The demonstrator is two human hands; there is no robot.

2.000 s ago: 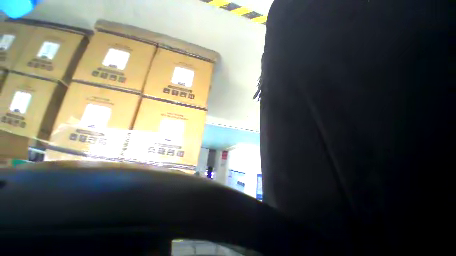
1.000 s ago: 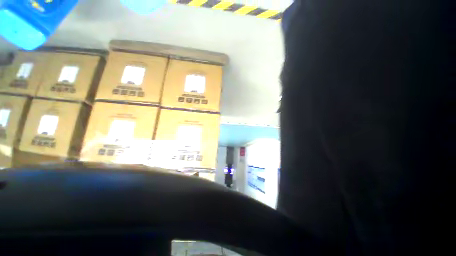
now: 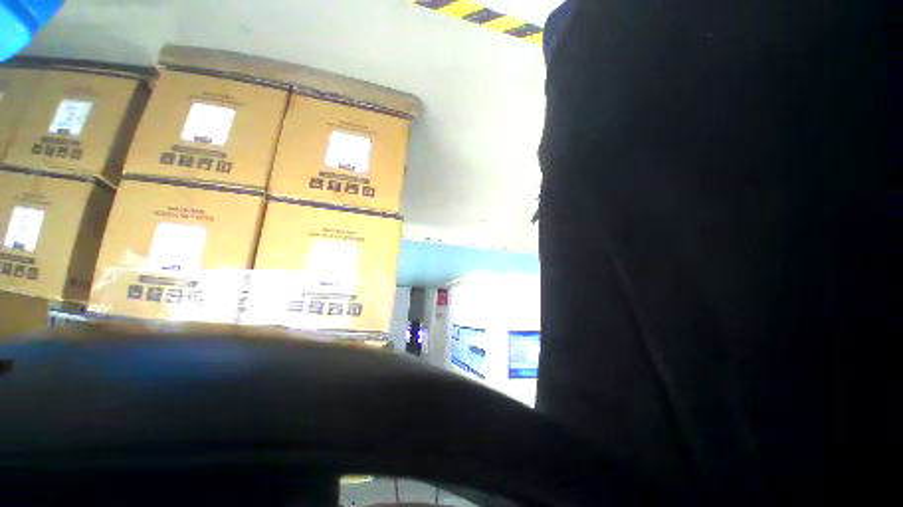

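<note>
Neither of my hands is in the picture. Dark cloth (image 3: 713,248), perhaps a jacket, fills the right side very close to the lens. A smooth dark curved band (image 3: 248,406) runs across the lower edge; I cannot tell what it is. Stacked brown cartons (image 3: 332,238) with white labels and black print stand beyond it at the left and middle. Clear shiny wrap (image 3: 213,287) goes around their lower part.
A bright blue object (image 3: 22,25) shows at the top left corner, cut off. Yellow and black floor tape (image 3: 485,17) lies on the grey floor (image 3: 475,119). Beyond the cartons are a pale-blue area (image 3: 465,262) and a blue-white screen (image 3: 524,354).
Since a second ago the view has shifted and tilted. The cartons sit further left and slightly higher, and less of the blue objects shows. No hand has appeared.
</note>
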